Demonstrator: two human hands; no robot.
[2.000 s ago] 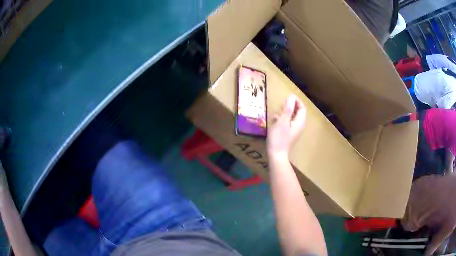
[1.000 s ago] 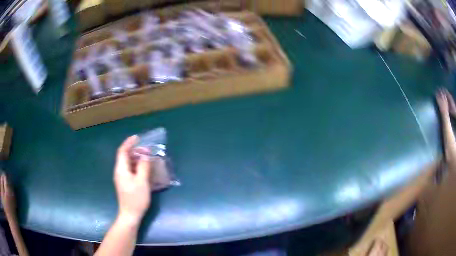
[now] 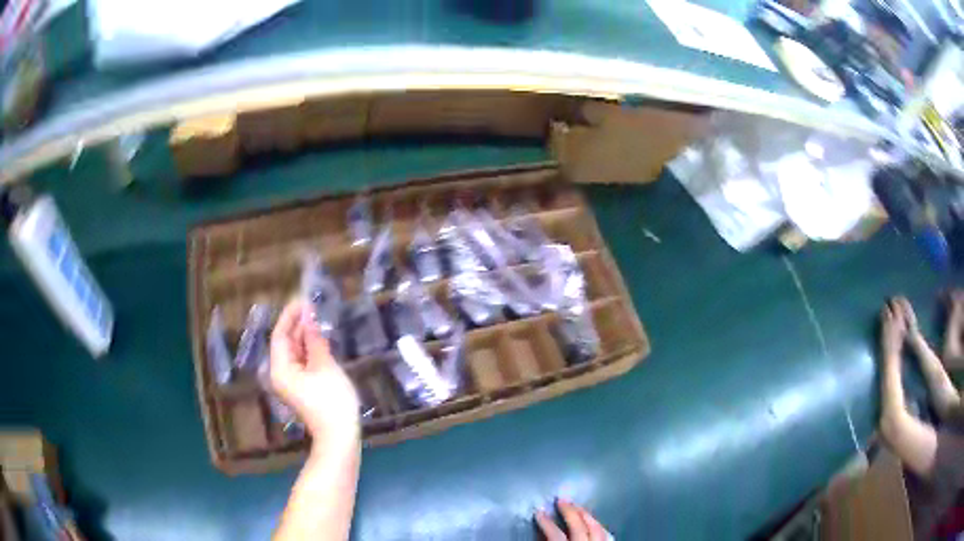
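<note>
A divided brown cardboard tray lies on the dark-green bench, slightly tilted in view. Many of its cells hold clear bags with dark items, their loose tops standing up. My left hand is over the left-middle part of the tray, its fingertips closed on the top of a clear bag. The lower part of that bag blurs into the bags around it, so its exact cell cannot be told. My right hand shows only as fingers, spread on the bench at the bottom edge. Its palm is cut off.
Brown boxes stand in a row behind the tray under a pale-edged shelf. A white strip with blue marks is at left, crumpled white plastic at back right. Another person's hands rest at the right; a carton stands below.
My left hand has moved from the bare bench up over the tray with the bag. My right hand's fingers now show at the bottom. The phone and large carton seen earlier have left the view's centre.
</note>
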